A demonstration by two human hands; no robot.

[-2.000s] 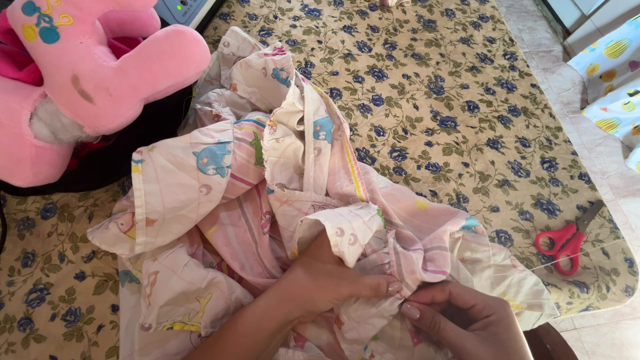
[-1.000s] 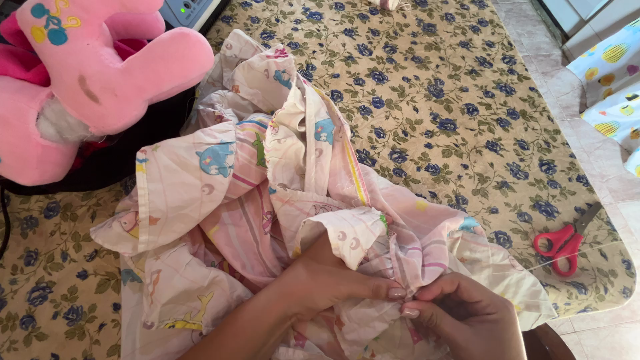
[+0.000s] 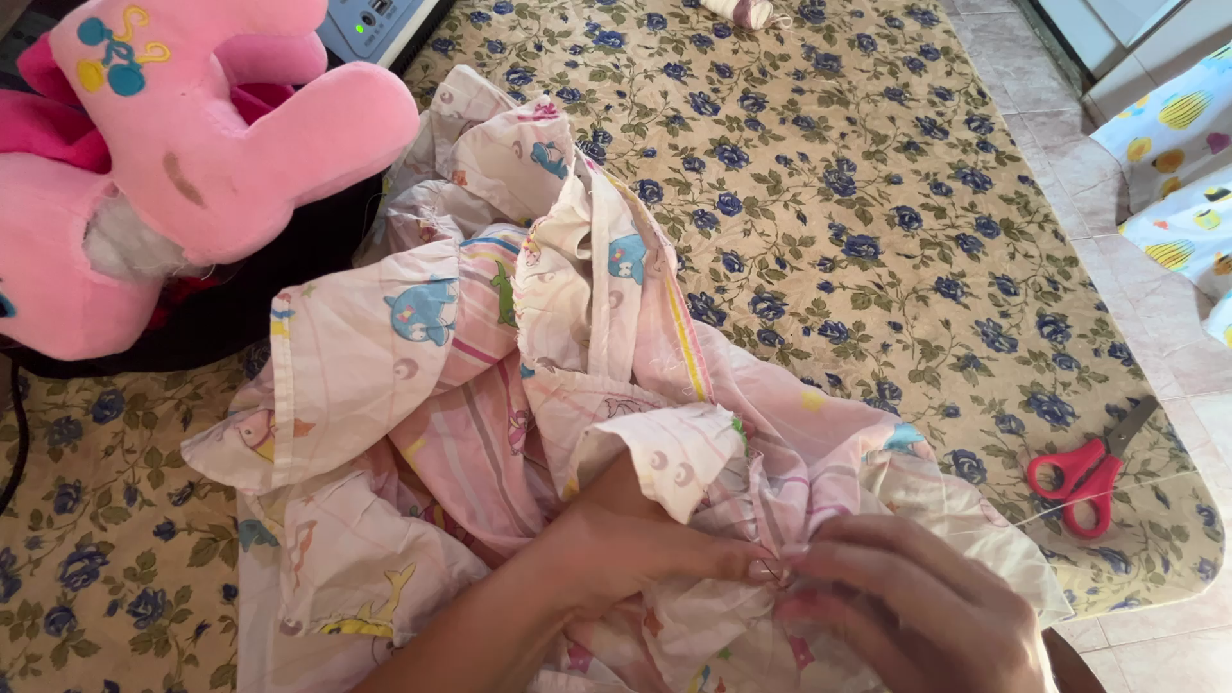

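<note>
A crumpled pink and white printed cloth (image 3: 366, 356), with striped parts and frayed edges, lies over the near part of the table. My left hand (image 3: 635, 549) grips a gathered fold of it, the thumb on top. Against that thumb tip, my right hand (image 3: 895, 587) pinches at the same fold, its fingers slightly blurred. A small thin thing, perhaps a needle, shows between the fingertips. Thin thread (image 3: 1126, 496) runs off to the right past red-handled scissors (image 3: 1083, 481), which lie partly spread near the table's right corner.
A pink plush toy (image 3: 260, 164) with stuffing showing at a gap lies on a black thing at the upper left, beside a blue-grey device (image 3: 375, 29) with a green light. A thread spool (image 3: 741, 12) sits at the far edge of view. Floral cloth (image 3: 866, 241) covers the table.
The fingers of my right hand have shifted and now reach over the fold at my left thumb. My left hand stays in place on the cloth.
</note>
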